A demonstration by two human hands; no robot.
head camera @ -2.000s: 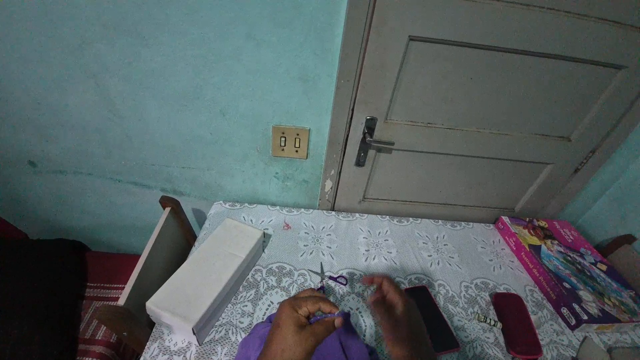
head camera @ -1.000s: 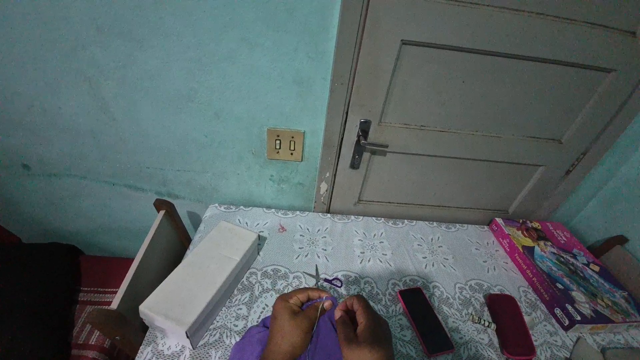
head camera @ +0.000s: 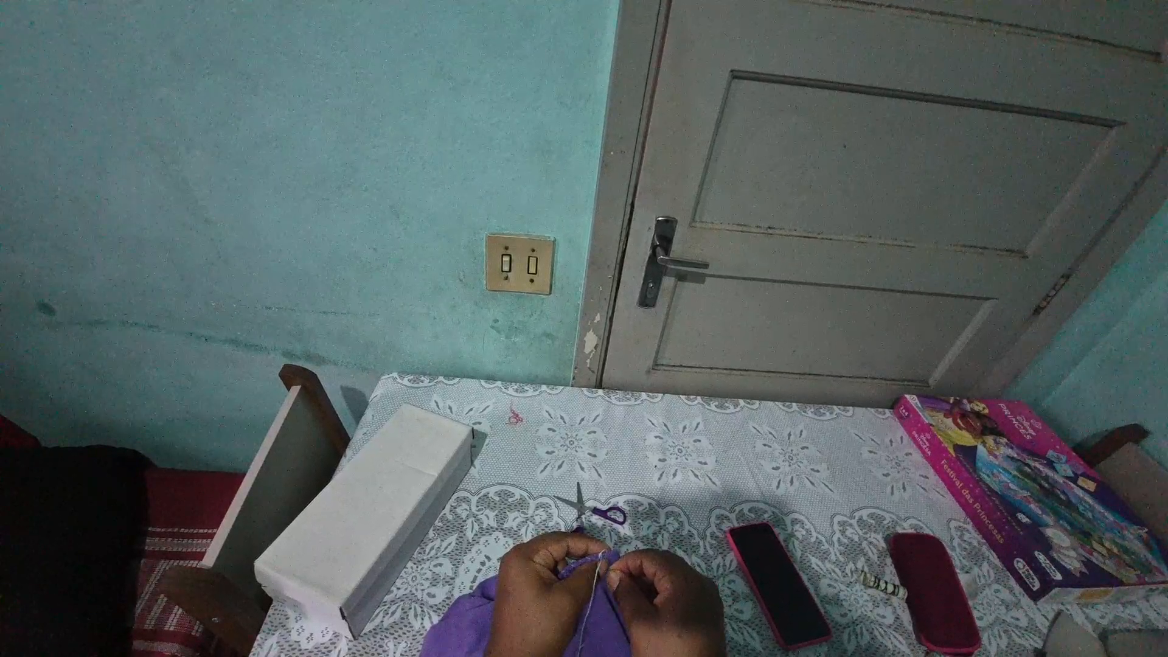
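Observation:
Purple fabric (head camera: 470, 620) lies under and between my hands at the bottom edge. My left hand (head camera: 546, 593) pinches a gathered edge of it between thumb and fingers. My right hand (head camera: 664, 598) is closed at the fingertips against the same edge, touching the fabric. A pale thread (head camera: 589, 613) hangs down from the pinched edge between the hands. Whether a needle is held cannot be seen. Just beyond the fingers, scissors with purple handles (head camera: 610, 515) lie with blades apart on the lace tablecloth (head camera: 680, 447).
A long white box (head camera: 383, 502) stands at the left. On the right lie a phone with a pink edge (head camera: 778, 584), a small patterned roll (head camera: 883, 585), a dark red case (head camera: 933, 591) and a pink board game box (head camera: 1031, 493). Red thread scraps (head camera: 516, 417) lie near the back edge.
My right hand was raised and apart from the fabric two seconds ago, beside the scissors. It has come left to the fabric edge, against my left hand's fingers.

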